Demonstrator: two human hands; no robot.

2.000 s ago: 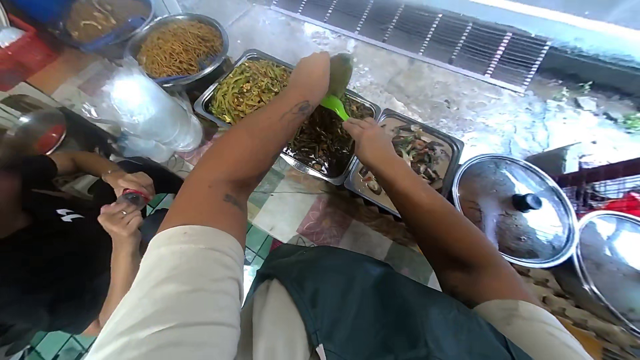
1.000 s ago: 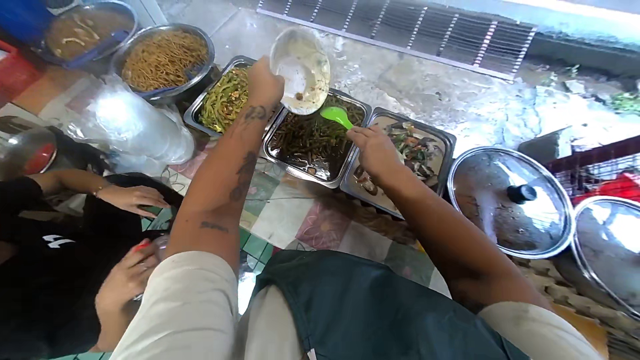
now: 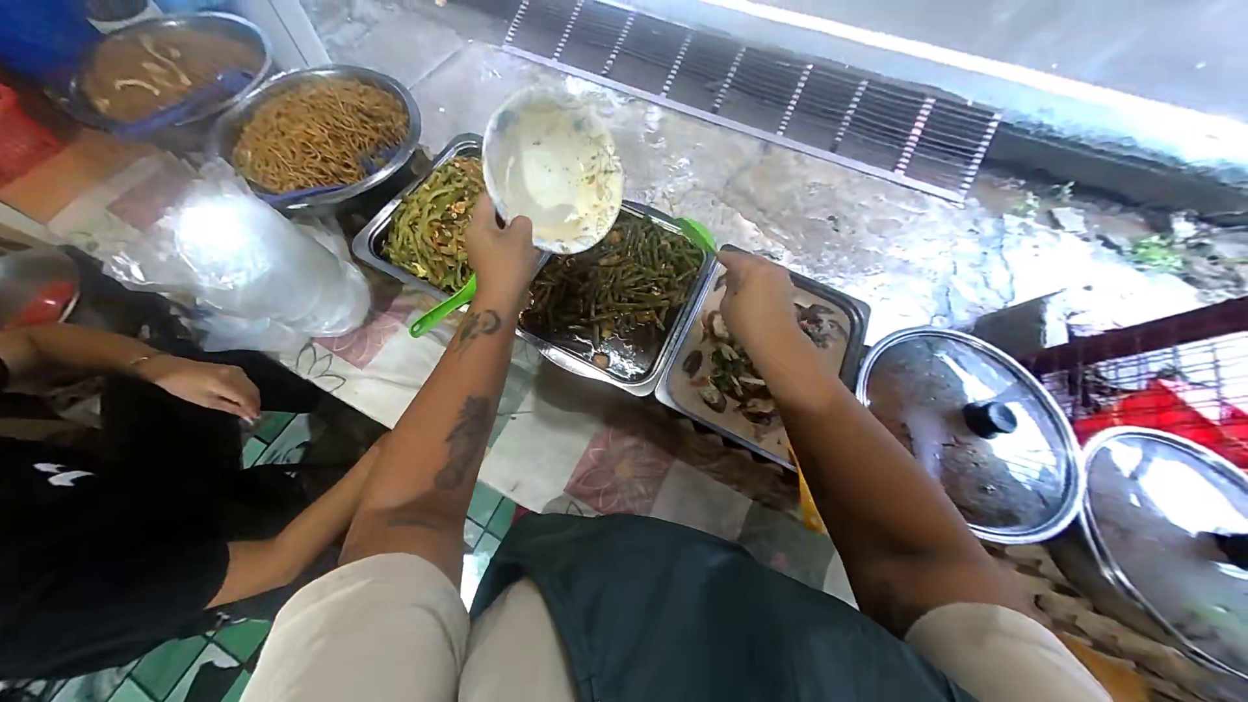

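Note:
My left hand [image 3: 502, 249] grips the rim of a white bowl [image 3: 553, 166], tilted so its food-smeared inside shows, above the back of the trays. My right hand [image 3: 759, 292] is over the tray of creamy stew [image 3: 712, 395], its fingertips at a green spoon [image 3: 696, 234] lying at the far rim of the middle tray. That metal tray [image 3: 624, 292] holds cooked green beans in dark sauce. Left of it, a tray of sliced green vegetables [image 3: 434, 224] has another green spoon handle [image 3: 444, 307] poking out, partly behind my left wrist.
Left stand a bowl of noodles [image 3: 322, 136], a basin of brown soup [image 3: 171, 73] and stacked plastic bags [image 3: 263, 263]. Two glass-lidded pots [image 3: 970, 439] are at right. A co-worker's hand [image 3: 210, 385] is at left. A metal grating [image 3: 760, 93] lies beyond the trays.
The bowl in my left hand has moved from over the middle tray towards the back left. The green spoon by my right hand now lies nearer the tray's far right corner.

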